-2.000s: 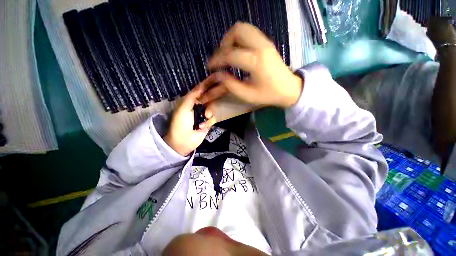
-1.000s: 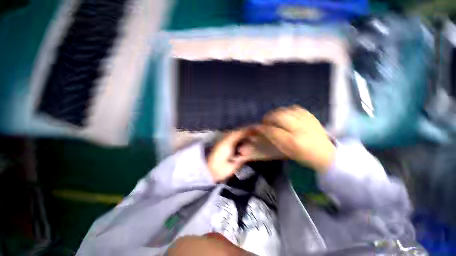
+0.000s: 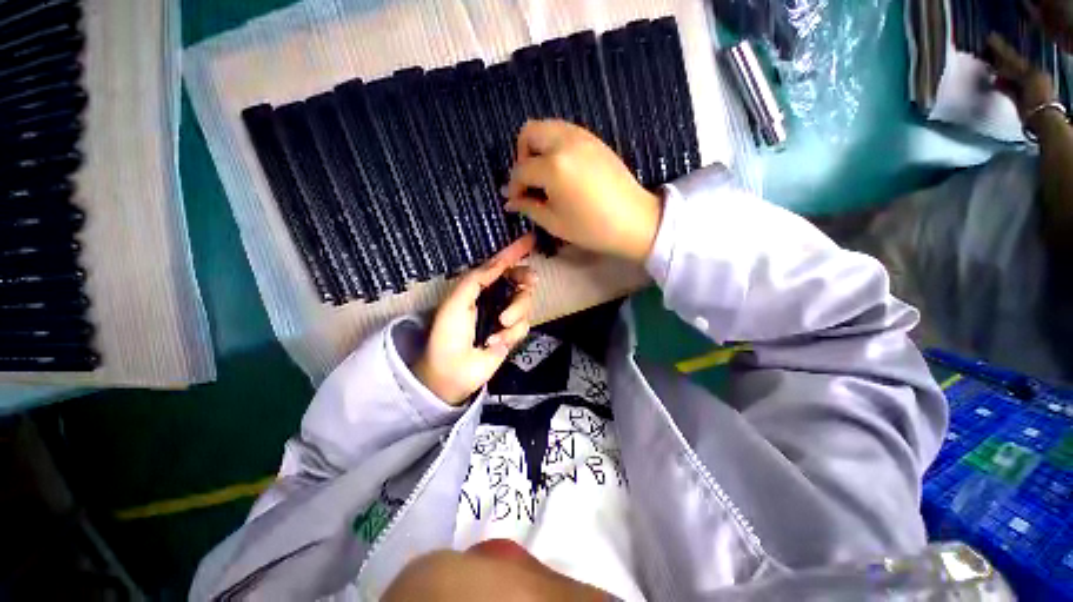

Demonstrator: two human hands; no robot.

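Long black parts (image 3: 388,188) lie side by side in a row on a ribbed cream lining sheet (image 3: 265,223). My left hand (image 3: 477,329) is below the row, palm up, with small black fittings (image 3: 492,308) in its curled fingers. Its index finger reaches the near end of a black part. My right hand (image 3: 577,194) is over the near half of the row, right of centre, fingers bent down towards the same part. Whether it pinches anything is hidden. A dark end shows just below its fingers.
Another lined sheet (image 3: 130,235) with black parts is at the left. A silvery piece (image 3: 755,94) and a clear plastic bag (image 3: 824,59) lie at upper right. A person's hand (image 3: 1021,77) works at far upper right. Blue crates (image 3: 1000,459) are at lower right.
The view swung and blurred, then steadied over the row. Both hands have come from close together in front of the row to the near ends of the parts, slightly apart.
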